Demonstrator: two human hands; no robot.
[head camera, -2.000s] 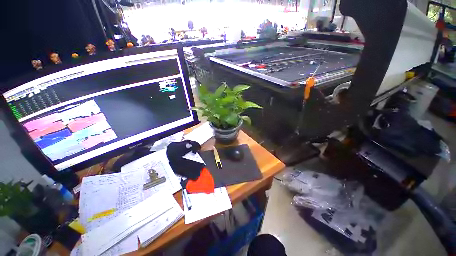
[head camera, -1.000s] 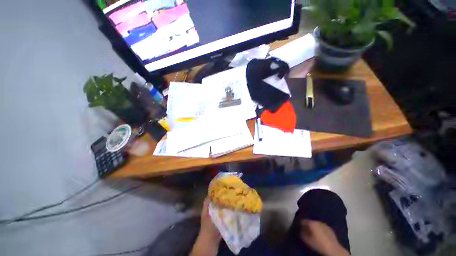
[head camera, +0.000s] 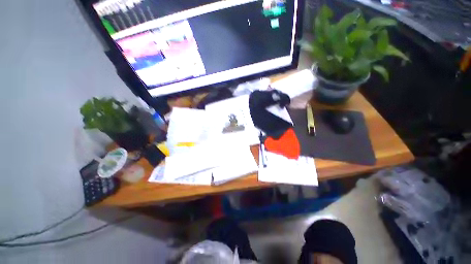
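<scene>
A whitish, crinkled plastic wrapper shows at the bottom edge, low in front of my lap and partly cut off. No golden snack is visible on it now. My left hand is not in view. A small bit of my right hand shows at the bottom edge by my dark-clothed knee; its fingers cannot be made out.
The desk holds paper sheets, a bulldog clip, black fabric, a red-orange piece, a yellowish knife, a mouse, a calculator and potted plants. A monitor stands behind; plastic-wrapped bundles lie right.
The view has tilted up slightly from a second ago. The snack and my left hand have dropped out of the picture, leaving only wrapper. Less of my right hand shows.
</scene>
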